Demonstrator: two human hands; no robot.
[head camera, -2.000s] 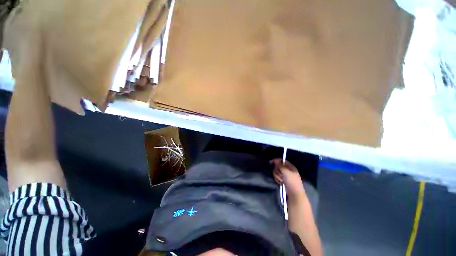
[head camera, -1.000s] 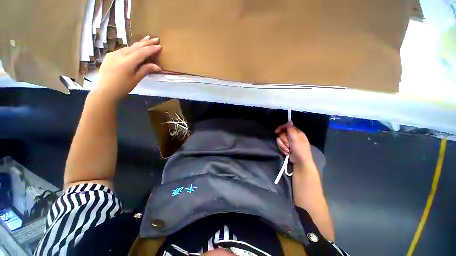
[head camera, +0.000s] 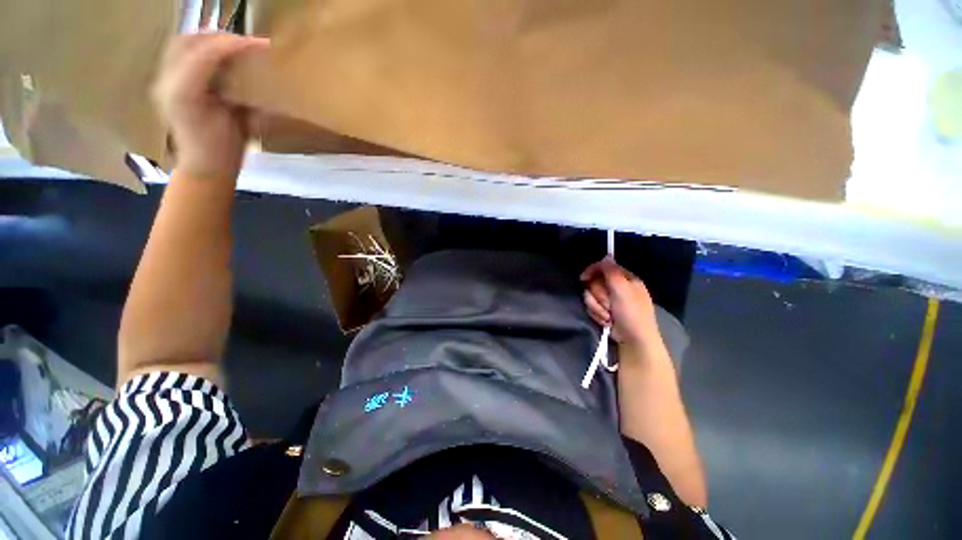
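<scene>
A large brown cut panel (head camera: 591, 95) lies on the table, its near edge along the table's front. My left hand (head camera: 206, 100) is slightly blurred and holds the panel's near left corner, which is lifted. Its fingertips are partly hidden by the panel. My right hand (head camera: 617, 303) is below the table edge, in front of the apron, closed around white strips (head camera: 597, 362). One strip end points up above the fingers and the others hang below.
More brown panels (head camera: 84, 84) lie at the left, with white-edged layers between. The white table cover (head camera: 422, 181) hangs over the front edge. A scrap box (head camera: 343, 295) with pale curls is below. A container (head camera: 47, 443) stands at lower left. Blue material (head camera: 744, 264) is under the table.
My left hand first came to rest on the panel's left corner. It has since taken hold of that corner and raised it, moving up and left. My right hand has barely moved since a second ago.
</scene>
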